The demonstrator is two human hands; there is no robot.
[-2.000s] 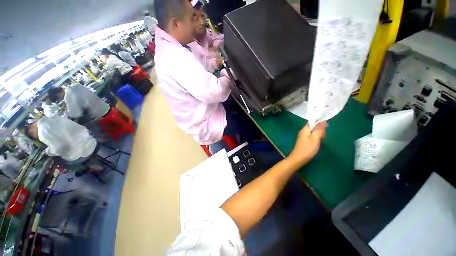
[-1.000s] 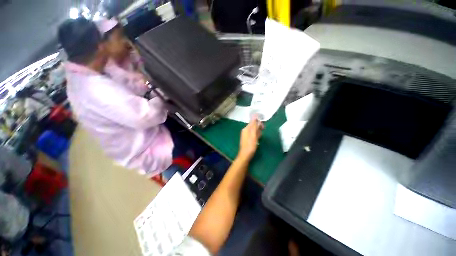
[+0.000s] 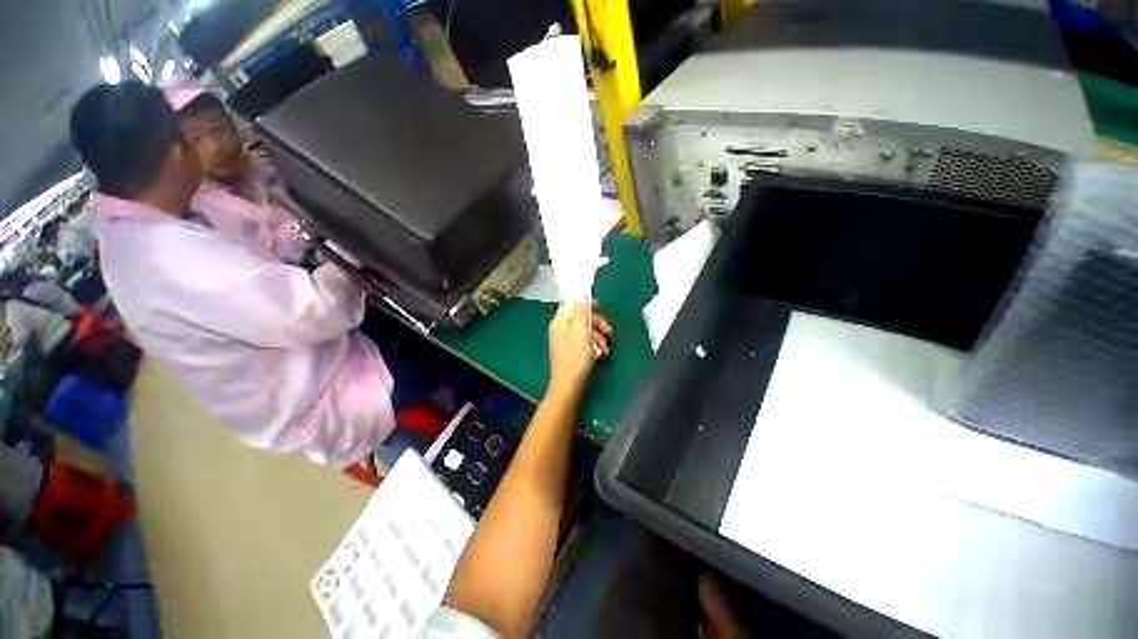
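Note:
My left hand (image 3: pixel 580 340) is raised over the green mat, its fingers closed on the lower end of a long white label strip (image 3: pixel 562 169), which stands upright. No print is readable on it. A white compartment tray (image 3: pixel 397 549) with rows of pockets lies low, left of my forearm. A black parts tray (image 3: pixel 479 449) with small square parts, one white, lies beside it, partly behind my forearm. A dim patch of skin, possibly my right hand (image 3: pixel 716 609), shows under the tote's edge at the bottom; its fingers and grip cannot be made out.
A large black tote (image 3: pixel 624 464) fills the right, holding a white sheet (image 3: pixel 849 462) and bubble bag (image 3: pixel 1061 337). Loose white paper (image 3: pixel 675 277) lies on the green mat (image 3: pixel 499 356). Behind stand a black box (image 3: pixel 387 162), yellow post (image 3: pixel 612 112) and grey instrument (image 3: pixel 861 106). Two people in pink smocks stand left.
The view has turned right, so the people and black box sit further left and more of the tote shows. The strip, still in my left hand, has turned narrower and its print no longer shows.

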